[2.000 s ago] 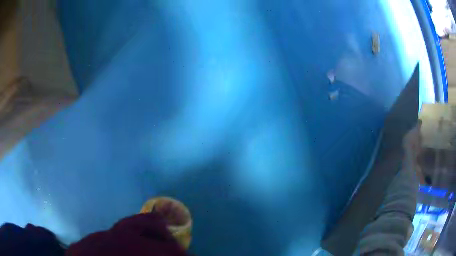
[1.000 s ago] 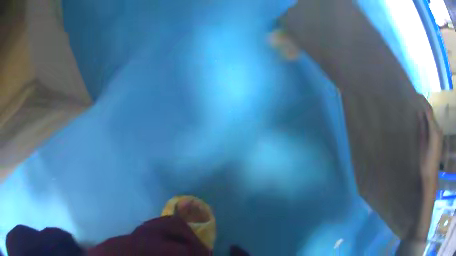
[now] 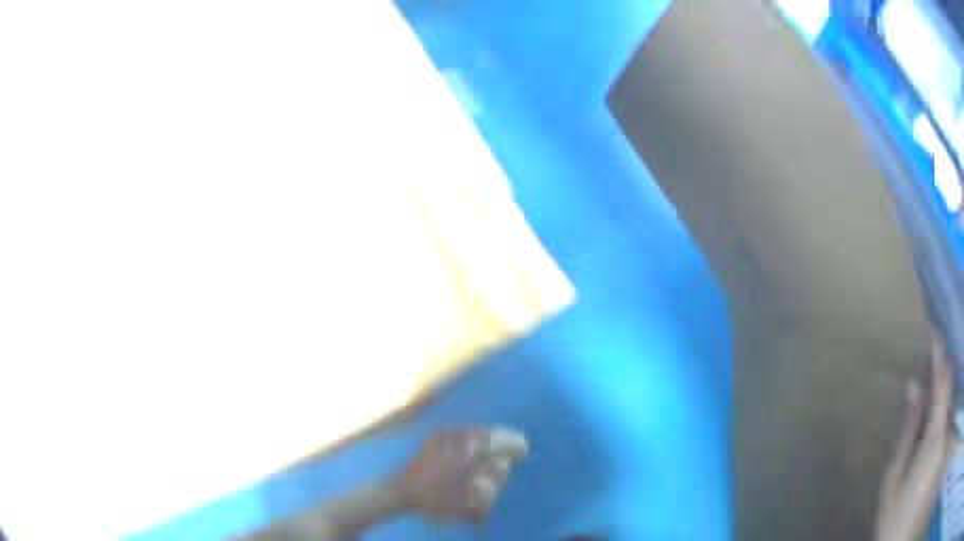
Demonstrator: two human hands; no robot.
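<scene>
A large brown cardboard sheet (image 3: 803, 264) stands along the right side of the view. My right hand (image 3: 925, 444) holds it at its far right edge, fingers lying along its face; the thumb is not clear. A large, overexposed white sheet or panel (image 3: 243, 211) fills the upper left, with a yellowish lower right corner. My left hand (image 3: 460, 472) is at the bottom centre, just below this panel's lower edge. It is blurred, with curled fingers and whitish fingertips. I cannot tell whether it touches or grips the panel.
The shiny blue floor (image 3: 624, 370) shows between the panel and the cardboard sheet. Blue framework and bright, blurred items (image 3: 935, 159) are at the upper right edge.
The bright white panel has come into view at left, covering the floor and brown box there. My left hand has appeared; the maroon sleeve and yellow ring are gone. The cardboard sheet shows broadly.
</scene>
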